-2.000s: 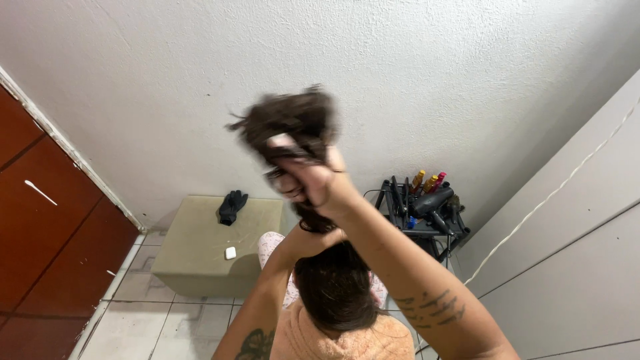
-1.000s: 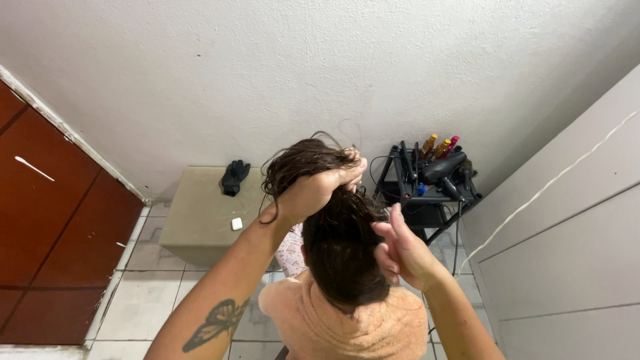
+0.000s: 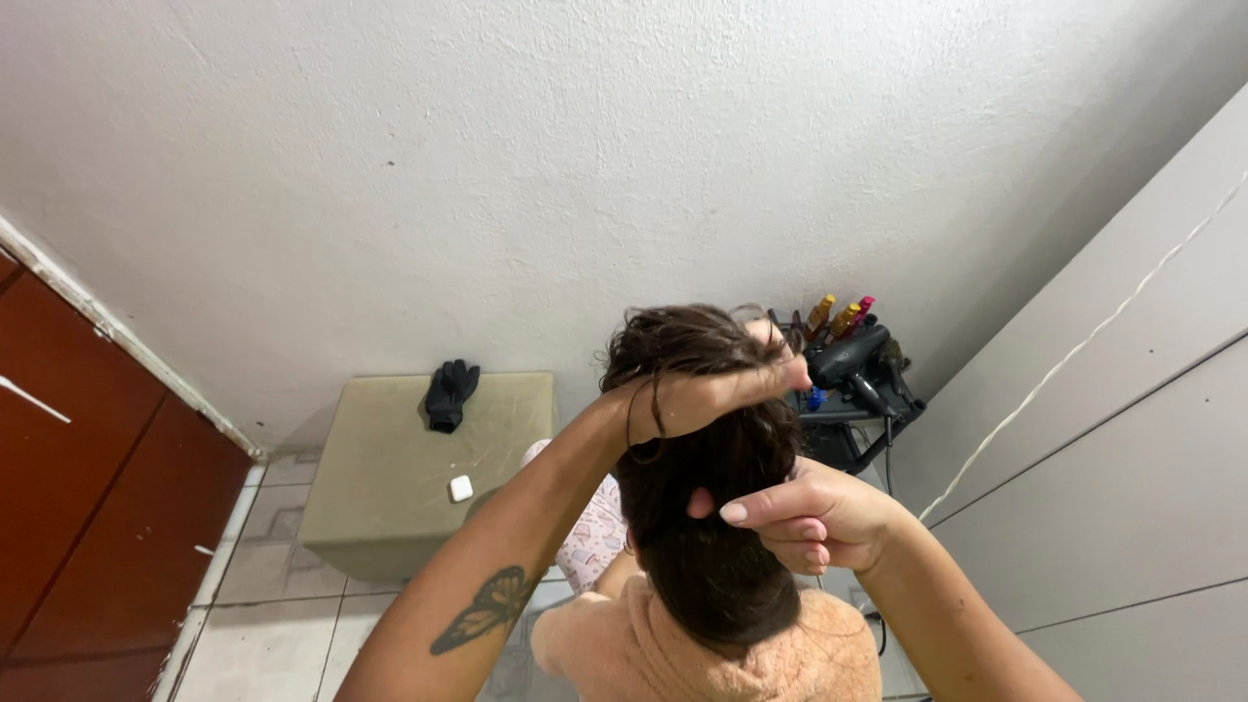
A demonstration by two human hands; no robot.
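Observation:
A seated person's dark, damp hair [image 3: 721, 575] is seen from behind, with a peach towel [image 3: 663, 648] around the shoulders. My left hand [image 3: 717, 395] grips a gathered bunch of the hair above the head, and loose strands fall over its wrist. Lower down, at the right side of the head, my right hand [image 3: 814, 517] touches the hair with thumb and fingers bent; whether it pinches a strand cannot be told.
A beige ottoman [image 3: 390, 487] at left bears black gloves [image 3: 450, 395] and a small white case [image 3: 461, 488]. A black trolley [image 3: 838, 414] with a hair dryer [image 3: 853, 366] and bottles [image 3: 846, 317] stands behind at right, near grey panels [image 3: 1102, 448]. A brown door [image 3: 88, 497] is at far left.
Two seconds ago both hands were up at the raised hair. My right hand then came down to the right side of the head, and its fingers have since bent in against the hair.

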